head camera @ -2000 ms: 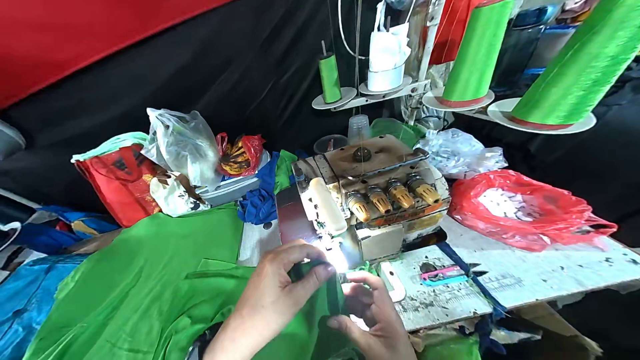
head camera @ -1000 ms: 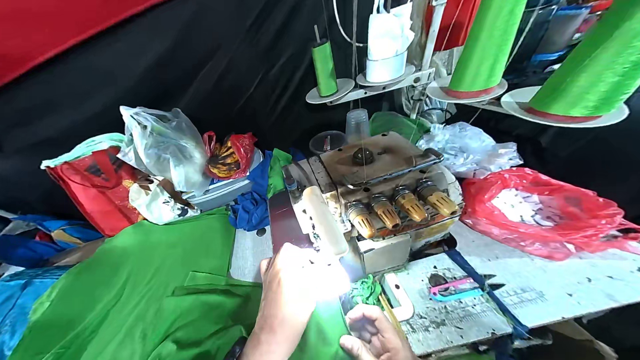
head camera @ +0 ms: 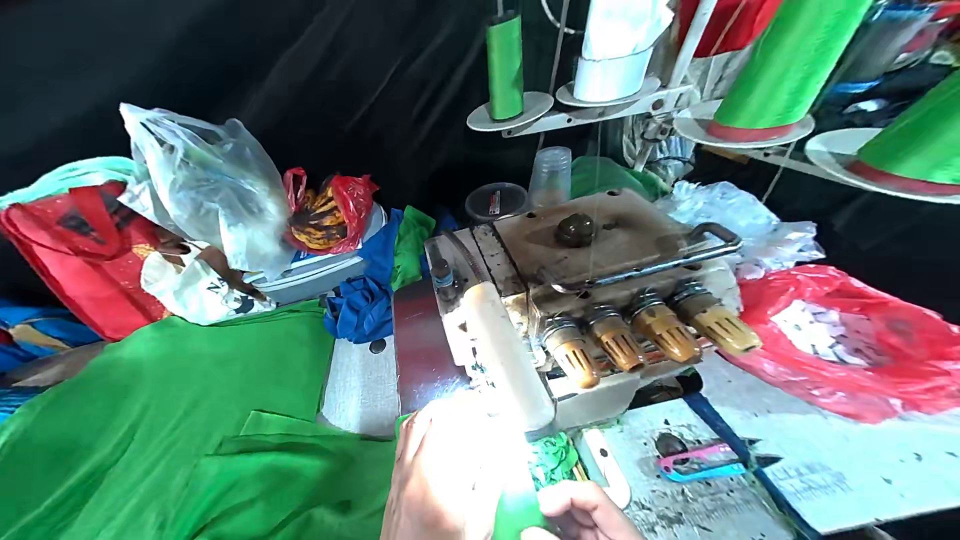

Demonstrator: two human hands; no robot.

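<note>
My left hand [head camera: 442,472] lies on green fabric [head camera: 517,506] just in front of the presser area of an overlock sewing machine [head camera: 600,247]; the lamp's glare washes out its fingers. At the lower edge, my right hand [head camera: 585,514] has its thumb and bent fingers at the right edge of that fabric. Bunched green trimmings [head camera: 555,459] sit just beyond it. A larger spread of green fabric [head camera: 172,390] covers the table on the left. The needle is hidden by glare.
Pink and blue thread snips [head camera: 701,461] lie right of my hands. A red plastic bag [head camera: 825,337] is farther right. Green thread cones [head camera: 787,67] stand on the rack above. Behind the fabric are a red bag [head camera: 82,255], a clear plastic bag [head camera: 217,180] and bananas [head camera: 319,221].
My left hand, with its fingers pinched near the needle two seconds ago, now lies flatter over the fabric. My right hand has moved lower, away from the needle area. The view has come closer.
</note>
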